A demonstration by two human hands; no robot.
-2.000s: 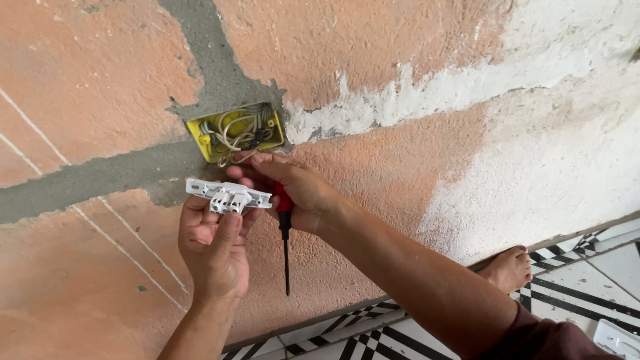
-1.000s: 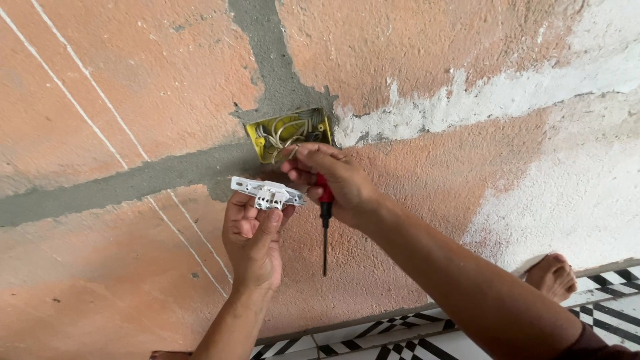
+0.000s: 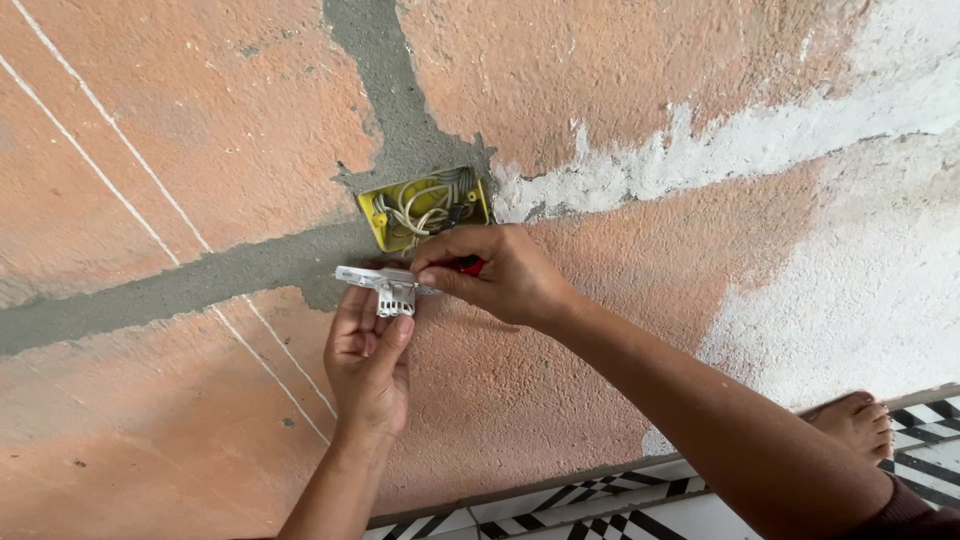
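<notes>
Below a yellow wall box full of loose wires, my left hand holds a white electrical device module on its mounting strap, terminal side facing down. My right hand is at the strap's right end, thumb and forefinger pinched together near a wire end. A screwdriver's red handle shows between the fingers of this hand; its shaft is hidden. Whether the wire touches the module cannot be told.
The box sits in a rough orange wall with grey mortar strips and white patches. A bare foot stands at the lower right, by black-and-white patterned tiles along the wall's foot.
My right hand has come down from the box's lower edge to the module. The screwdriver shaft, which hung down in plain view, is now hidden.
</notes>
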